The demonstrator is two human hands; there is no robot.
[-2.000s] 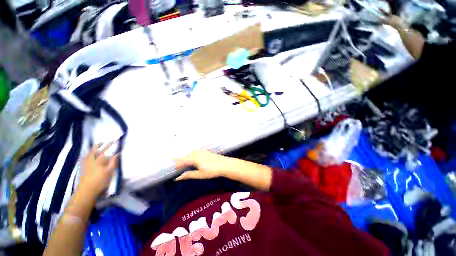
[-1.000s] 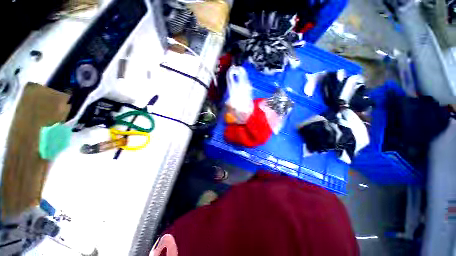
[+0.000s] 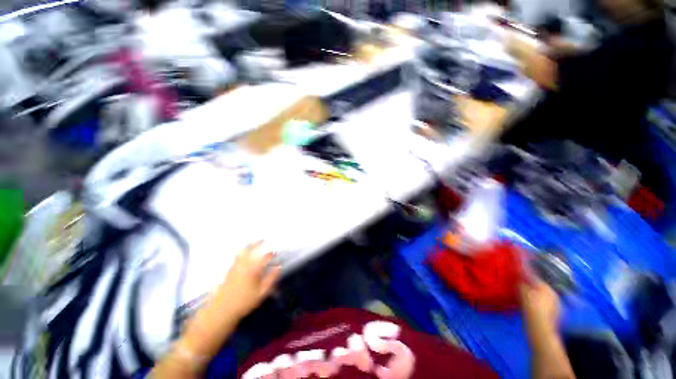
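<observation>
The frame is blurred. Navy-and-white strips (image 3: pixel 111 285) hang in a long bundle over the left end of the white machine table (image 3: pixel 222 215). My left hand (image 3: pixel 248 277) is over the table's front edge, right of the strips, with fingers apart and nothing seen in it. My right hand (image 3: pixel 541 300) is at the right edge of a red item (image 3: pixel 478 274) with a clear bag on a blue crate; whether it grips anything is too blurred to tell. The sewing machine's needle area (image 3: pixel 241 172) is smeared.
Yellow-handled scissors (image 3: pixel 330 176) and green-handled scissors (image 3: pixel 348 164) lie on the table near a cardboard piece (image 3: pixel 285 126) with a mint-green pad (image 3: pixel 299 132). Blue crates (image 3: pixel 593 255) stand at the right. A person in dark clothing (image 3: pixel 608 81) is at the upper right.
The view has swung back from the crates towards the table and strips. Both hands, out of view one second ago, now show; the right is beside the red item.
</observation>
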